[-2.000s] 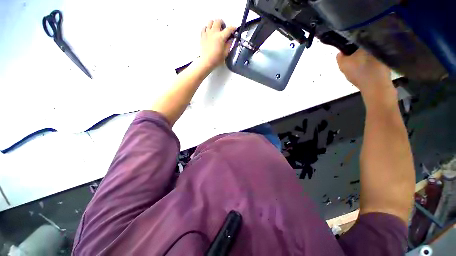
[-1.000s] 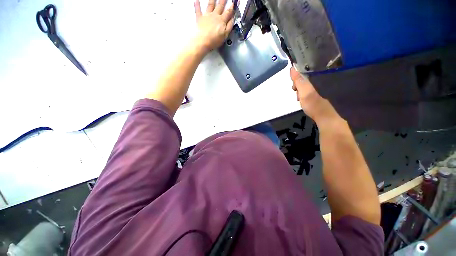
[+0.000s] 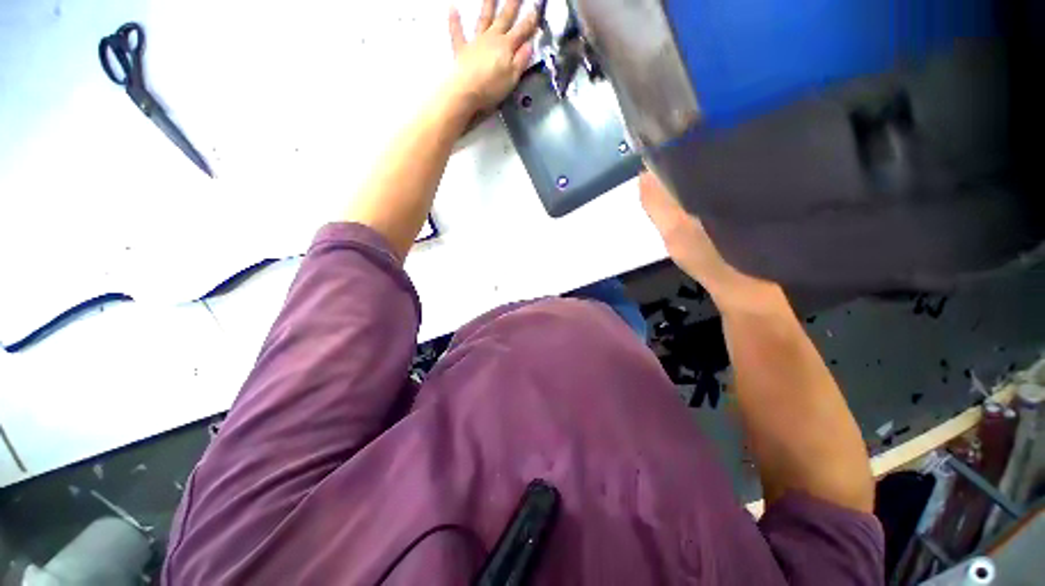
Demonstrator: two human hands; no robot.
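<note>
The straight knife cutting machine (image 3: 802, 126) fills the upper right with its blue and black motor body. Its flat grey base plate (image 3: 571, 149) shows below, with rounded corners and screws. The knife and presser foot (image 3: 558, 63) stand over the plate's far part. My left hand (image 3: 493, 57) lies flat with fingers spread on the white paper marker (image 3: 321, 126), beside the plate's left edge. My right hand (image 3: 674, 218) is at the machine's near side, its fingers mostly hidden behind the motor body, so its grip cannot be seen.
Black-handled shears (image 3: 149, 101) lie on the paper at the upper left. Curved dark fabric edges (image 3: 71, 317) show at the left. The table's front edge runs below my forearms. Dark scraps (image 3: 693, 353) litter the floor. Rolls (image 3: 995, 446) stand at the lower right.
The machine has turned and tilted, its motor body swinging lower over my right forearm. My left hand moved up and flattened with spread fingers. My right hand moved left with the machine.
</note>
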